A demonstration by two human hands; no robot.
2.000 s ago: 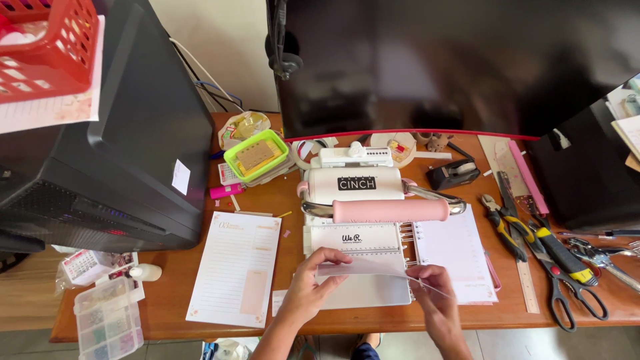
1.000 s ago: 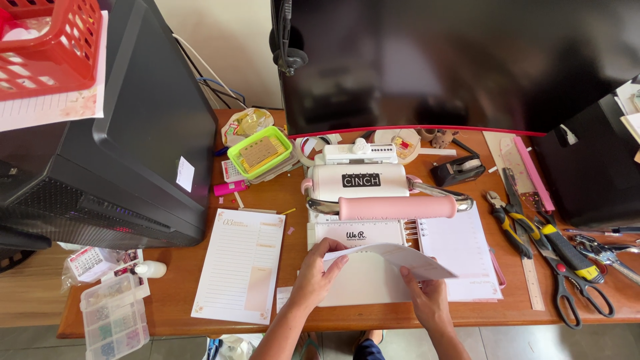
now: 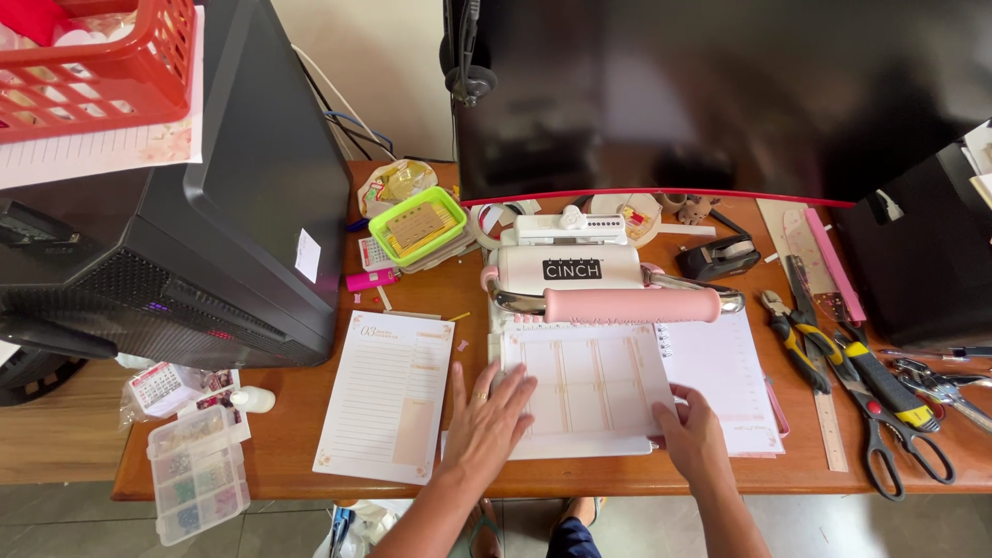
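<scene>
A printed planner sheet (image 3: 581, 380) lies flat on the bed of a white and pink Cinch binding machine (image 3: 570, 267), its far edge close to the punch slot below the pink handle (image 3: 632, 305). My left hand (image 3: 492, 418) rests with spread fingers on the sheet's left edge. At its right edge, my right hand (image 3: 690, 426) has the thumb on the paper and curled fingers beside it; whether it pinches the sheet is hard to tell. Right of the machine lies a white page stack (image 3: 717, 380) with wire loops at its left edge. A lined page stack (image 3: 384, 395) lies to the left.
Pliers (image 3: 794, 341), scissors (image 3: 876, 418), a utility knife (image 3: 891, 384) and a metal ruler (image 3: 828, 426) lie at right. A tape dispenser (image 3: 717, 256) stands behind. A green tray (image 3: 418, 225), a computer tower (image 3: 232, 194) and a clear compartment box (image 3: 198, 473) are at left. A monitor (image 3: 659, 101) stands at the back.
The paper that both hands held raised above the machine now lies flat on its bed. My left hand has opened out onto it, and my right hand has moved to its right edge.
</scene>
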